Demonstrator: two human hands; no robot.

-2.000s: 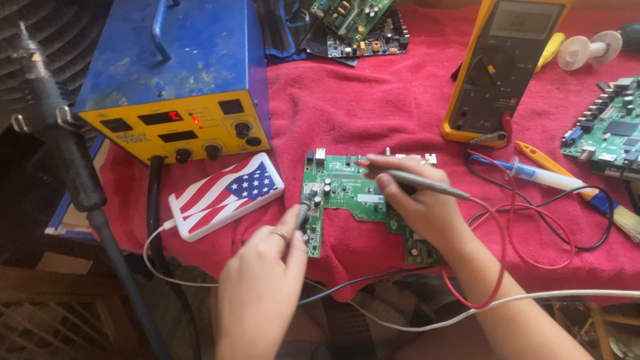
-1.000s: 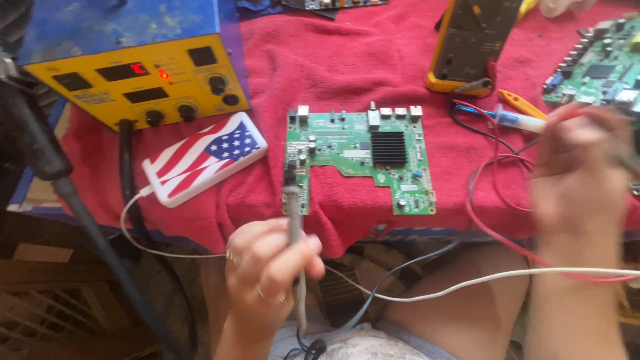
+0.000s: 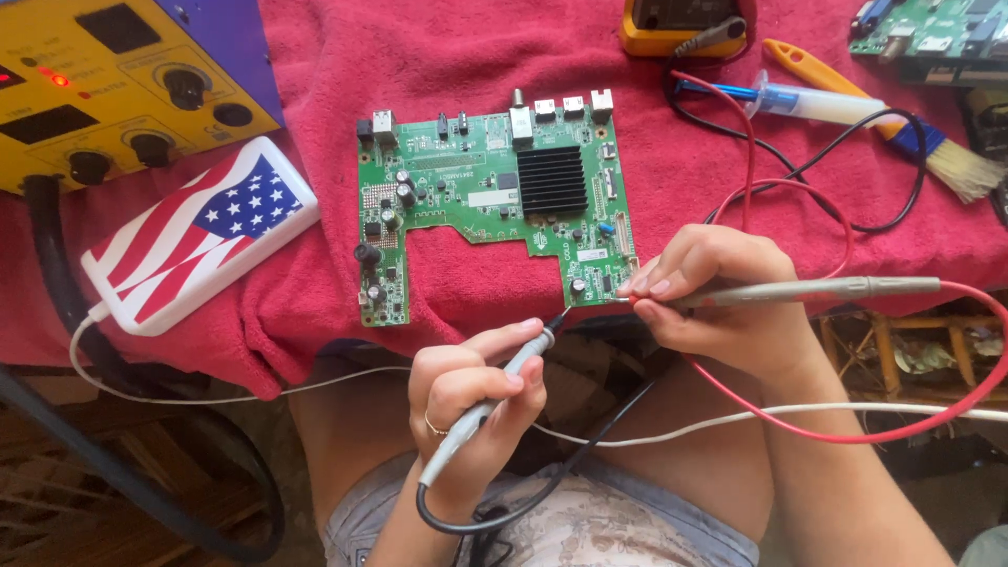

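Observation:
A green circuit board (image 3: 441, 169) with a black finned heat sink (image 3: 553, 181) lies on a red towel (image 3: 315, 276). My left hand (image 3: 476, 402) grips a grey multimeter probe with a black lead (image 3: 496, 390), its tip at the board's bottom edge, left of the lower right corner. Between the fingers of my right hand (image 3: 717, 299) is a grey probe with a red lead (image 3: 811, 291). Its tip is at the board's lower right corner. The yellow-cased multimeter (image 3: 639, 39) is cut off by the top edge of the view.
A blue and yellow soldering station (image 3: 134, 87) stands at the upper left, beside a flag-patterned power bank (image 3: 201, 236) with a white cable. At the right lie a syringe (image 3: 827, 104), a brush (image 3: 925, 138) and another circuit board (image 3: 929, 31). Black and red leads loop across the towel.
My right hand was raised at the right one second ago and is now at the board's lower right corner. The left probe has moved from the board's left side to its lower right part.

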